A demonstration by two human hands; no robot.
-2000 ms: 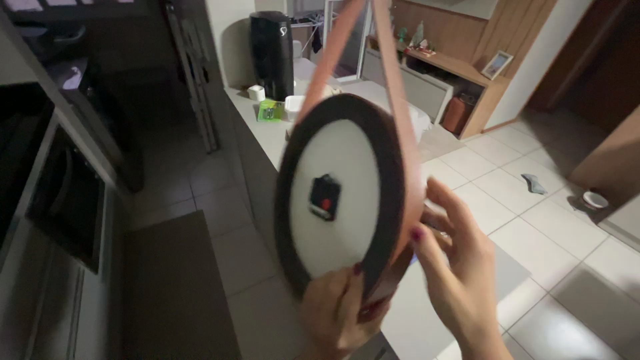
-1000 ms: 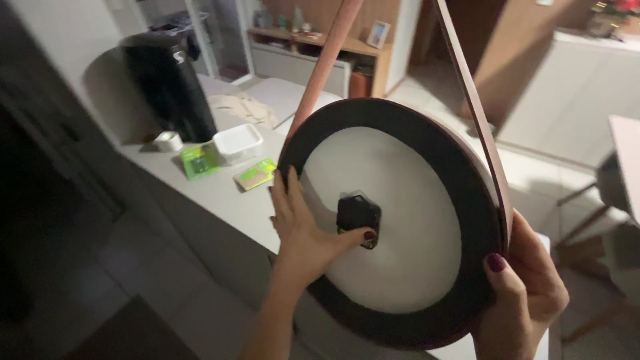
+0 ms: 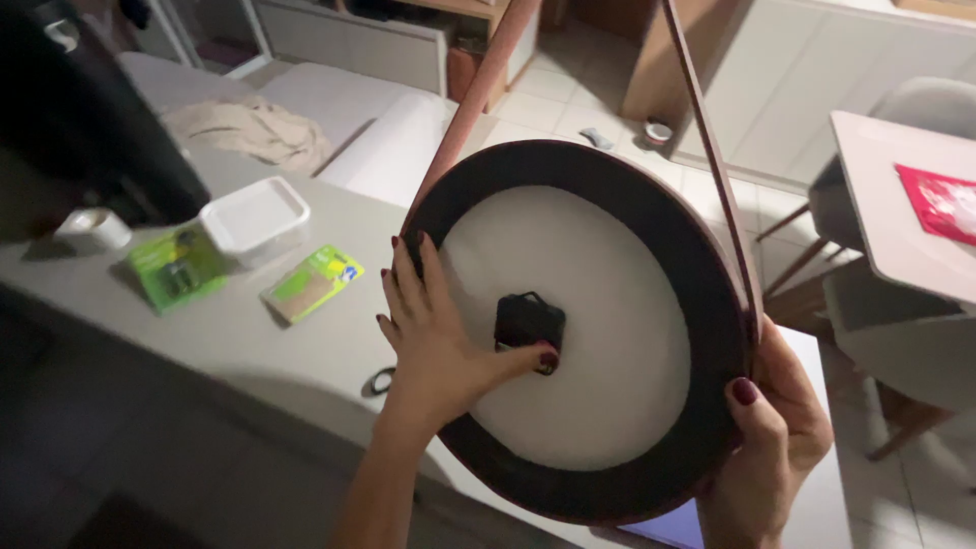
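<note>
A round wall clock, its back [image 3: 602, 305] turned to me, is held up above the counter. It has a dark rim, a pale inner disc and a brown hanging strap [image 3: 713, 145] that rises from both sides. At its centre sits a black clock movement box [image 3: 528, 322] with a small hanging loop. My left hand [image 3: 435, 343] spreads over the left rim, its thumb on the lower edge of the box. My right hand [image 3: 778, 427] grips the right rim, thumb in front, with the other fingers partly hidden behind.
On the counter [image 3: 252, 335] are a white-lidded plastic container [image 3: 255, 216], two green blister packs [image 3: 177, 267] [image 3: 314, 284], a small white roll [image 3: 93, 229] and a black ring-shaped object [image 3: 380, 381]. A tall black appliance [image 3: 84, 114] stands at left; a table [image 3: 915, 229] and chairs are at right.
Two seconds ago my left hand was at the clock's lower edge; it moved up to the left rim, with the thumb on the box. The clock's back has turned more toward me. The view has shifted.
</note>
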